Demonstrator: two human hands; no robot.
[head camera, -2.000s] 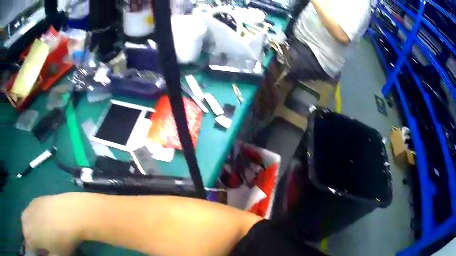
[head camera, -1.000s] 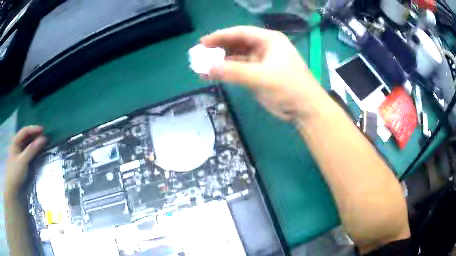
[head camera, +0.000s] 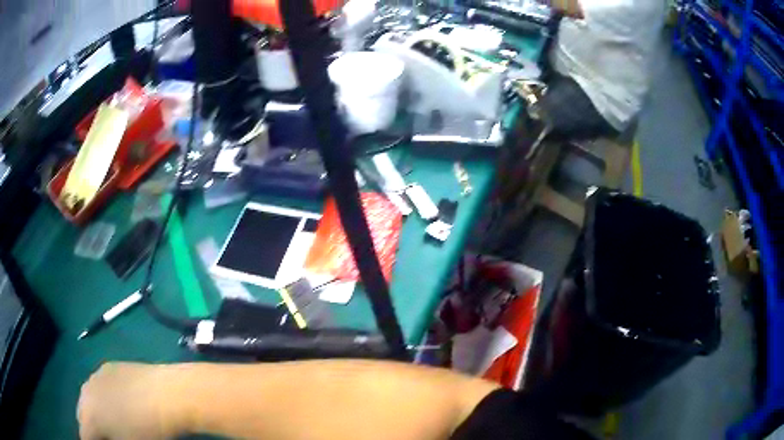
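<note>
My right forearm crosses the bottom of the view from a black sleeve. My right hand (head camera: 112, 402) is at the lower left, cut off by the bottom edge; its fingertips are hidden. My left hand is out of view. Just beyond the forearm a black electric screwdriver (head camera: 284, 342) lies across the green mat. A slim white and black pen (head camera: 113, 313) lies to its left. Behind the screwdriver are a white-framed black panel (head camera: 258, 244) and a red bubble bag (head camera: 381, 225), partly crossed by a black strap.
A red parts tray (head camera: 153, 155) holding yellow paper stands at the back left. A white tub (head camera: 367, 93) and clutter stand at the back. Right of the bench edge are a red and white box (head camera: 524, 314) and a black bin (head camera: 658, 266). A person's pale clothing shows behind.
The view has swung right, so the opened laptop and my left hand have left it. My right hand, which pinched a white scrap one second ago, is now at the lower left edge.
</note>
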